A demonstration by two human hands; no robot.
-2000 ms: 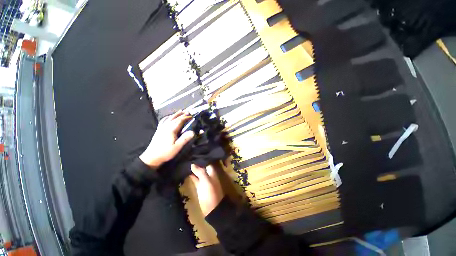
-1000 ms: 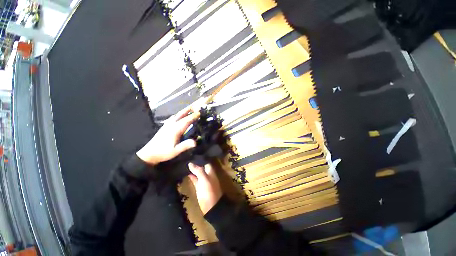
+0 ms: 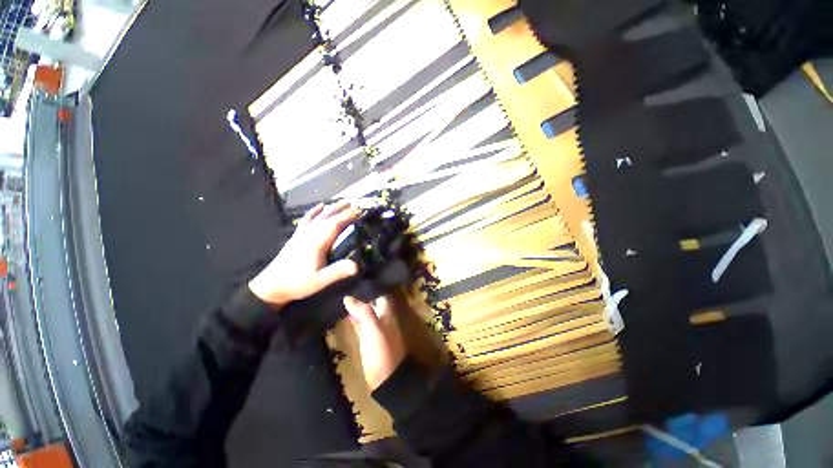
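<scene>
My left hand (image 3: 306, 259) is shut on the upper left side of a thick black fabric bundle (image 3: 382, 239), fingers over its top edge. My right hand (image 3: 376, 338) is shut on the bundle's lower end, thumb against it; its other fingers are partly hidden. The bundle has loose, frayed-looking bits at its right side. Both hands are just above the cutting table. Beneath and right of them, tan underlay paper (image 3: 539, 320), whitish under glare farther up, shows between narrow black strips.
Black lay (image 3: 173, 183) covers the left side. Black fabric waste (image 3: 676, 201) with slots lies at the right, bearing white scraps (image 3: 738, 249). Blue tape (image 3: 687, 437) is at the lower right. A dark heap (image 3: 767, 46) lies at the upper right. Grey ledge (image 3: 795, 128) borders the table.
The hands keep their hold on the bundle and have hardly moved. My left hand has shifted slightly left since the oldest frame. The view has shifted slightly.
</scene>
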